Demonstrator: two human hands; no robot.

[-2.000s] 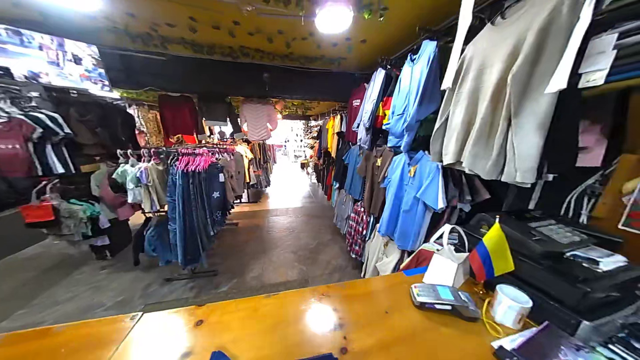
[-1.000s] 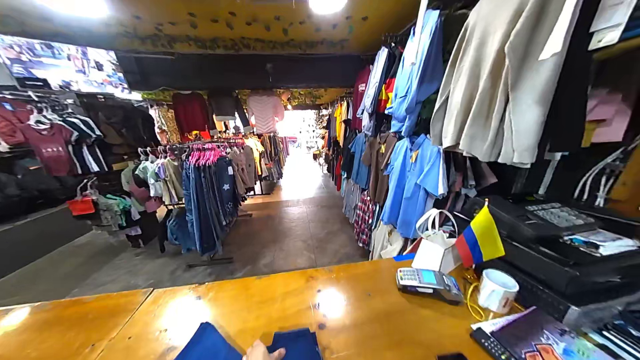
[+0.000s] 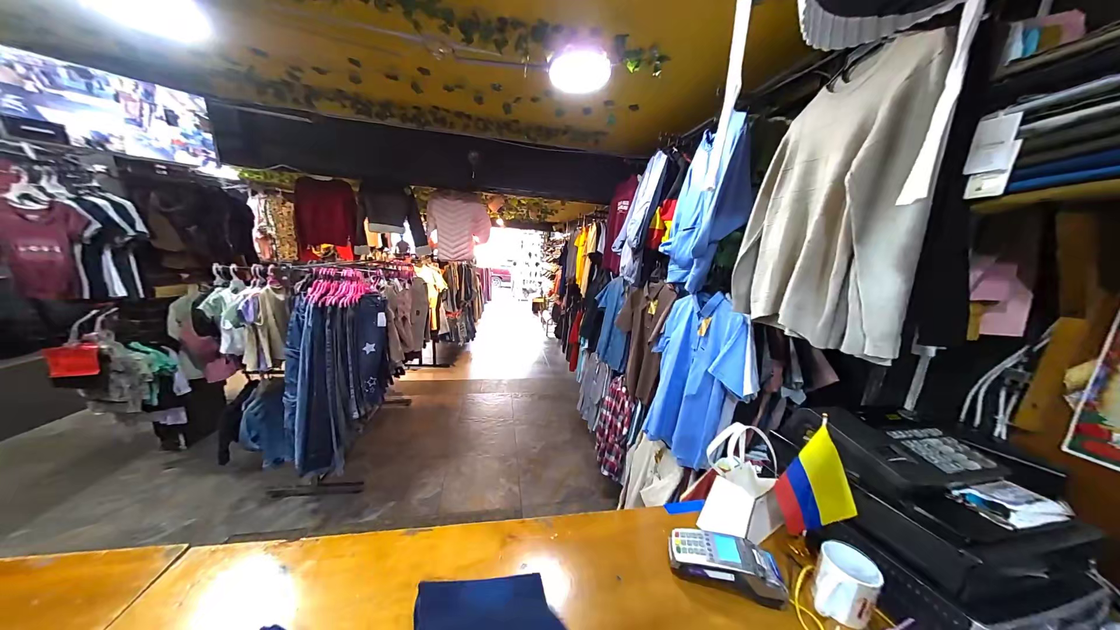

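Note:
Neither my left hand nor my right hand shows now. A piece of dark blue folded cloth (image 3: 488, 602) lies on the varnished wooden counter (image 3: 350, 569) at the bottom middle, partly cut off by the lower edge. A small dark blue bit of something (image 3: 273, 626) just shows to its left. To the right a card payment terminal (image 3: 728, 562) rests on the counter, beside a white mug (image 3: 847, 581) and a yellow cord. Behind the terminal stand a white paper bag (image 3: 737, 499) and a small yellow, blue and red flag (image 3: 817, 483).
A black cash register (image 3: 945, 472) fills the right end of the counter. Beyond the counter, a rack of jeans (image 3: 332, 385) stands on the floor at left. Shirts (image 3: 700, 376) and a beige sweater (image 3: 849, 192) hang at right. An aisle runs between them toward a bright doorway.
A hand seen one second ago at the bottom edge, between two pieces of dark blue cloth, has gone out of view. A single folded dark blue piece now shows near there.

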